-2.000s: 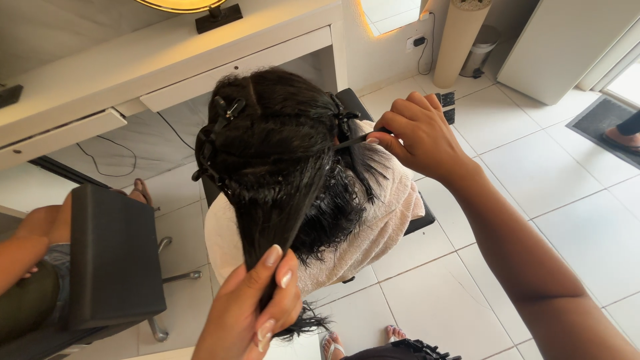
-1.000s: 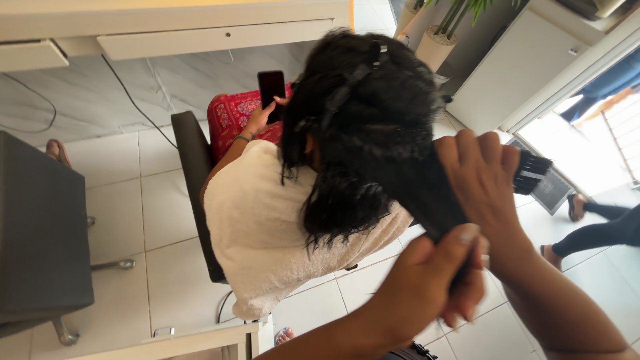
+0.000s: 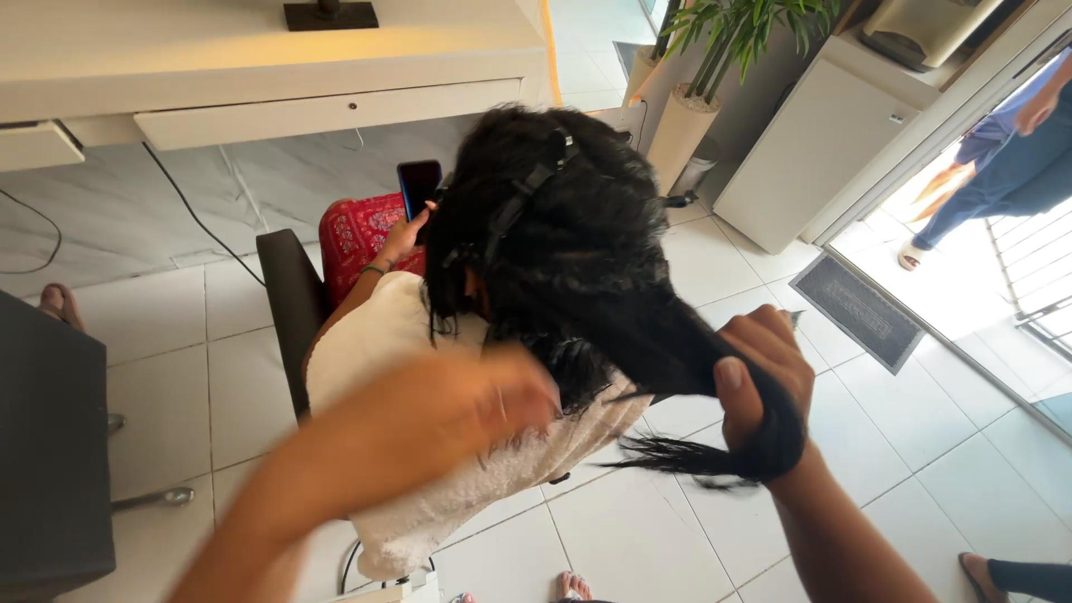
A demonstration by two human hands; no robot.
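Observation:
A seated person's dark hair [image 3: 578,226] has black clips in it; one clip [image 3: 523,188] lies across the back of the head. My right hand [image 3: 762,385] grips a long section of hair [image 3: 682,335] pulled out to the right, its loose ends curling back below the wrist. My left hand [image 3: 502,394], blurred, is in front of the towel [image 3: 444,494] near the lower hair; no held object shows in it, and its fingers are too blurred to judge. The light towel covers the person's shoulders. The seated person holds a phone [image 3: 419,188].
A white counter with a drawer [image 3: 335,113] runs along the wall ahead. A black chair [image 3: 50,452] stands at left. At right are a potted plant [image 3: 687,126], a white cabinet [image 3: 804,159], a doormat [image 3: 854,310] and a doorway with people beyond.
My left hand has let go of the hair section and moved left. The right hand still grips the hair. The brush seen earlier by my right hand is now mostly hidden.

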